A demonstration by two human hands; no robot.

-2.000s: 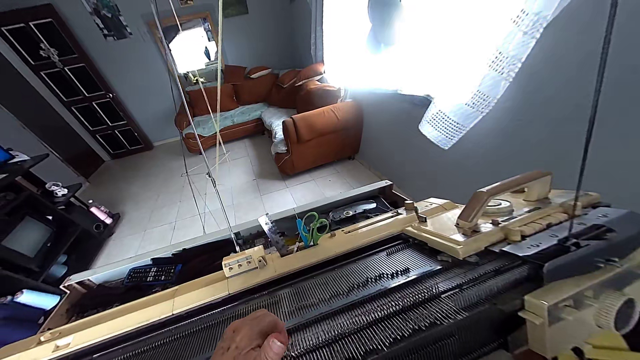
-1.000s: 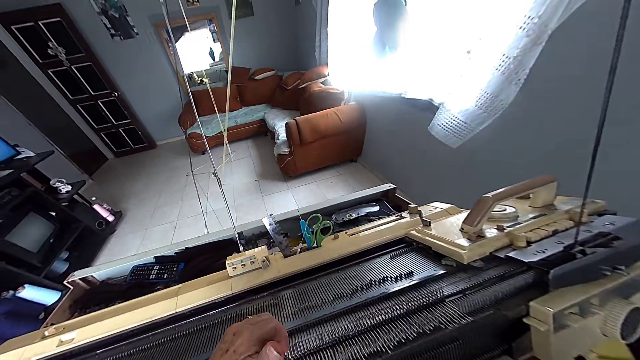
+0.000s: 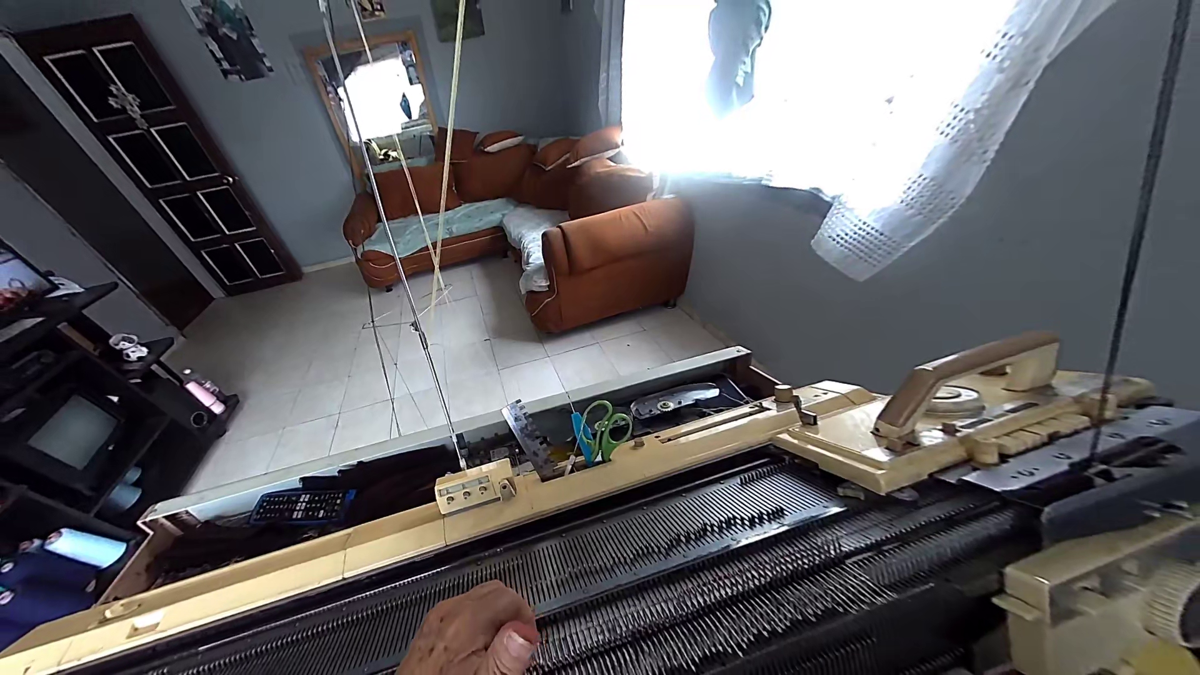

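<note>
My left hand [image 3: 473,630] rests low in the head view, its fingers curled and its thumb to the right, at the needle bed [image 3: 647,553] of a knitting machine. Whether it pinches anything is hidden. Right of it, several needles stand out from the ribber bed [image 3: 806,595]. The cream carriage [image 3: 937,422], with a brown handle, sits at the right of the machine, and dark yarn [image 3: 1134,234] runs down to it. A cream row counter [image 3: 475,487] sits on the rear rail. My right hand is out of view.
Behind the rail, a long tray [image 3: 309,469] holds a dark remote-like device [image 3: 302,506], green-handled scissors [image 3: 607,431] and other tools. Tension wires and yarns [image 3: 412,309] rise behind it. At the lower right is a cream ribber carriage part [image 3: 1087,591]. Yarn cones [image 3: 84,547] stand at the left.
</note>
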